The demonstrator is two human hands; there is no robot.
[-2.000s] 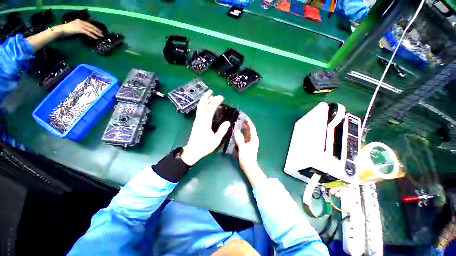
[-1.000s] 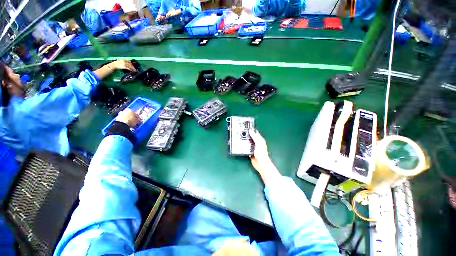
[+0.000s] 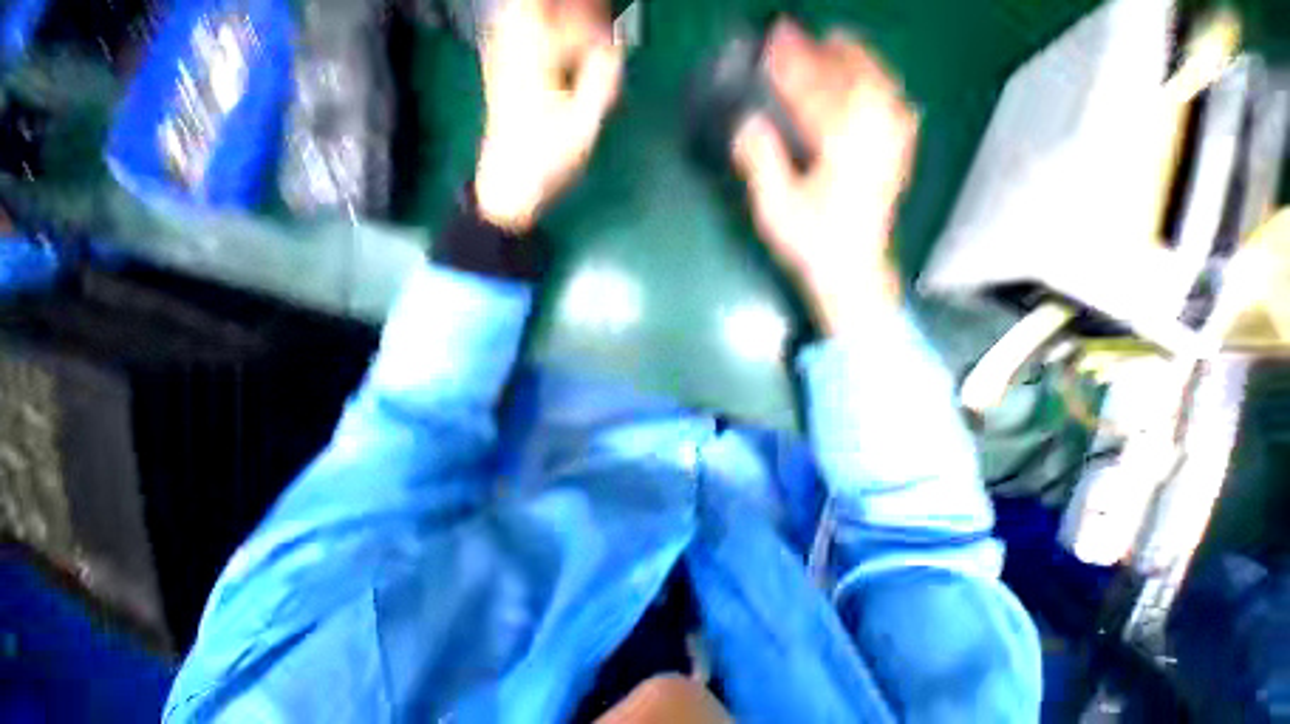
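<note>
The view is strongly blurred. My right hand (image 3: 838, 156) is at the upper middle, closed on a dark boxy camera unit (image 3: 724, 106), whose details do not show. My left hand (image 3: 545, 113), with a black cuff at the wrist, is to its left and apart from the unit. Its fingers reach the top edge of the picture. A small pale spot shows beside its fingertips; I cannot tell whether the hand holds it.
A blue bin (image 3: 262, 106) with silvery parts is at the upper left, beside a blurred grey camera unit (image 3: 333, 127). At right are the white tape dispenser (image 3: 1054, 156), its pale tape tongue (image 3: 1016, 354), part of a tape roll (image 3: 1262, 290) and a white power strip (image 3: 1177, 481).
The view has tipped downward. My left hand has left the blue bin and come back near my right hand. My right hand still holds the unit, now turned darker side to view.
</note>
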